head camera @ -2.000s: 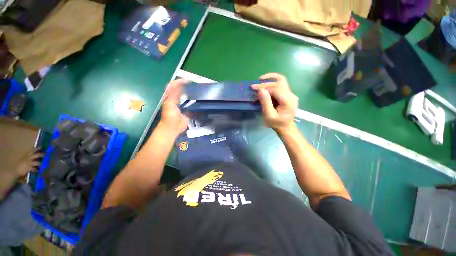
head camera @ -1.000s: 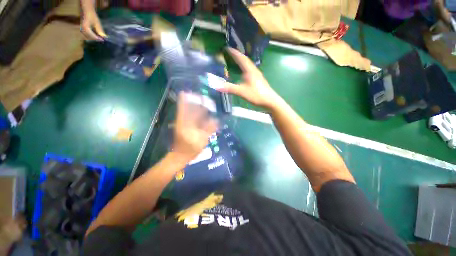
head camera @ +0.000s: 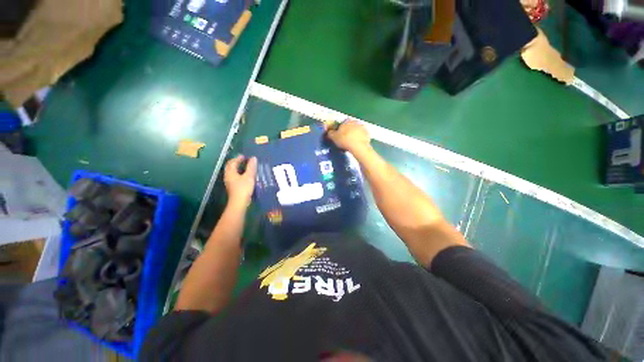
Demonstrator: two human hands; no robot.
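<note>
A navy printed carton [head camera: 300, 173] with a white product picture lies in front of my body, its printed face up. Brown tuck flaps stick out along its far edge. My left hand [head camera: 241, 177] holds its left edge. My right hand [head camera: 350, 136] grips its far right corner. The carton's near end is blurred and partly hidden by my shirt; whether others lie beneath it I cannot tell.
Two erected navy cartons [head camera: 487, 42] stand on the green belt [head camera: 339, 56], and another carton [head camera: 624, 152] is at far right. A flat carton [head camera: 201, 27] lies upper left. A blue crate [head camera: 167, 233] holds dark parts. Cardboard scrap [head camera: 189, 148] lies on the table.
The box held edge-on earlier has left my hands; both are now on a printed carton near my body. The erected cartons have shifted on the belt, and the other person's hand at upper left is gone.
</note>
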